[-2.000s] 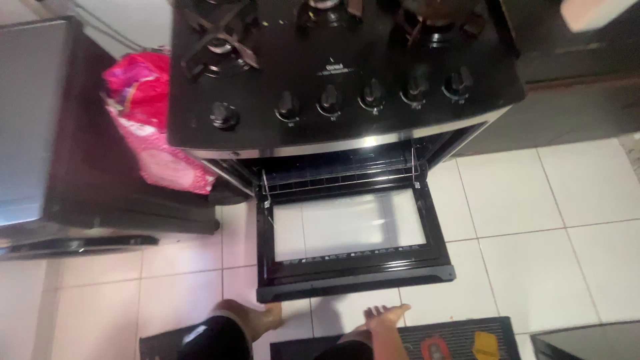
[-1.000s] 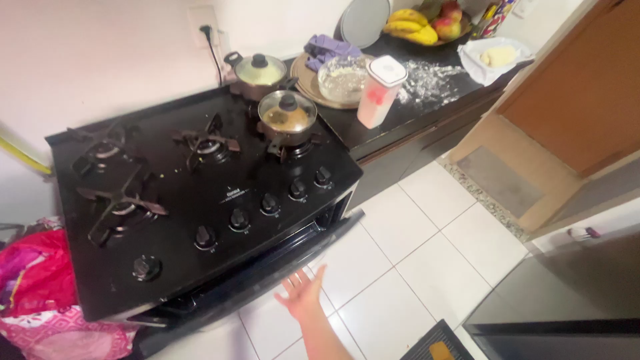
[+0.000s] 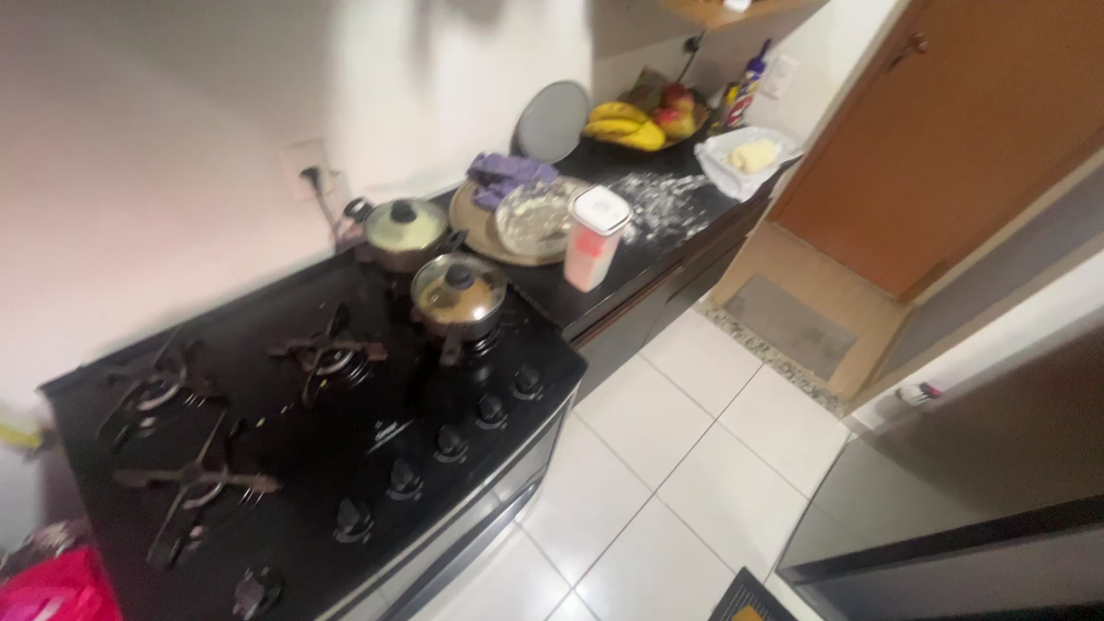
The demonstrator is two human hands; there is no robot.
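Neither my left hand nor my right hand shows in the head view now. A black gas stove (image 3: 285,414) fills the lower left, its oven door (image 3: 483,543) closed against the front. Two lidded pots stand at its right end: a glass-lidded pot (image 3: 459,297) on the front burner and another lidded pot (image 3: 404,233) behind it. On the dark counter beyond are a round tray (image 3: 470,228) with a purple cloth (image 3: 509,177) and a floury glass bowl (image 3: 535,220), a plastic container with a white lid (image 3: 591,241), scattered flour (image 3: 660,203), and a ball of dough (image 3: 753,156) on white wrapping.
Bananas (image 3: 625,127) and other fruit lie in a bowl near the wall, beside a grey round lid (image 3: 554,122). White floor tiles (image 3: 638,431) run to a doorway mat (image 3: 789,326). A pink bag (image 3: 60,586) is at lower left, a dark appliance (image 3: 949,517) at lower right.
The oven door was open two seconds ago and is now closed. A hand near the stove front one second ago has left the view. The view has swung up toward the counter.
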